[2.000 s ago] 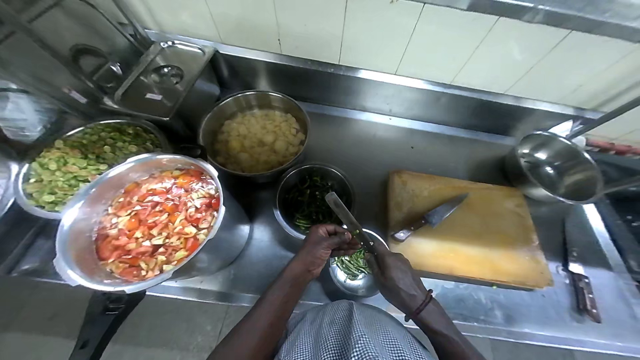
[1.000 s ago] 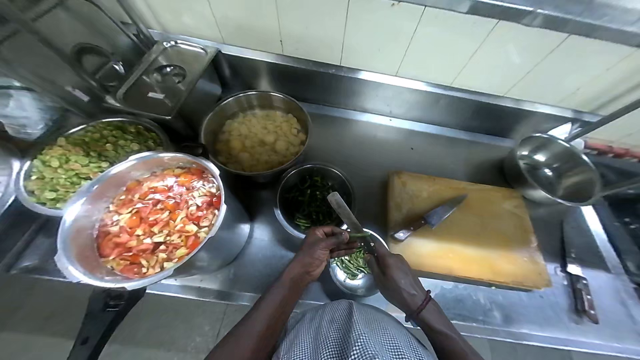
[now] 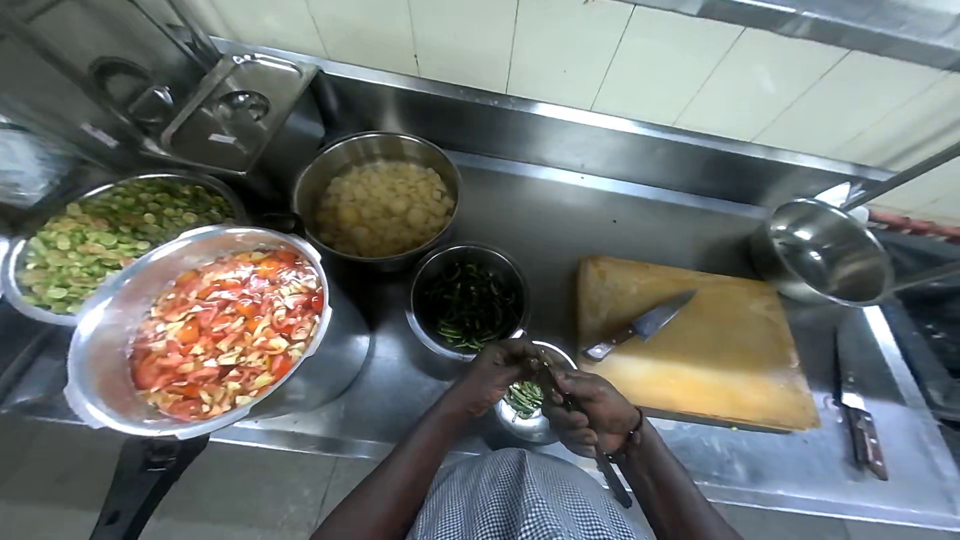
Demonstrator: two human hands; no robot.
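My right hand (image 3: 592, 412) is closed round a knife, its dark handle (image 3: 615, 484) sticking out below the palm; the blade is hard to make out between the hands. My left hand (image 3: 491, 375) pinches a small green piece, probably a chilli, against the knife. Both hands are over a small steel bowl (image 3: 529, 429) that holds cut green pieces (image 3: 523, 397). Just behind it, a steel bowl (image 3: 414, 300) contains dark green chillies (image 3: 472, 300). Right of the hands, a second knife (image 3: 645, 326) lies on a yellowed cutting board (image 3: 697, 382).
At left stand a pressure cooker pan (image 3: 97, 367) of cut tomatoes, a basin (image 3: 37, 311) of sliced green vegetables and a pot (image 3: 307, 195) of pale cubes. A steel saucepan (image 3: 825, 247) is at back right. Another knife (image 3: 862, 427) lies near the counter's right end.
The knife in my right hand has turned: its blade pointed up and away from me before, and now its handle shows below my hand. The pans and the board have not moved.
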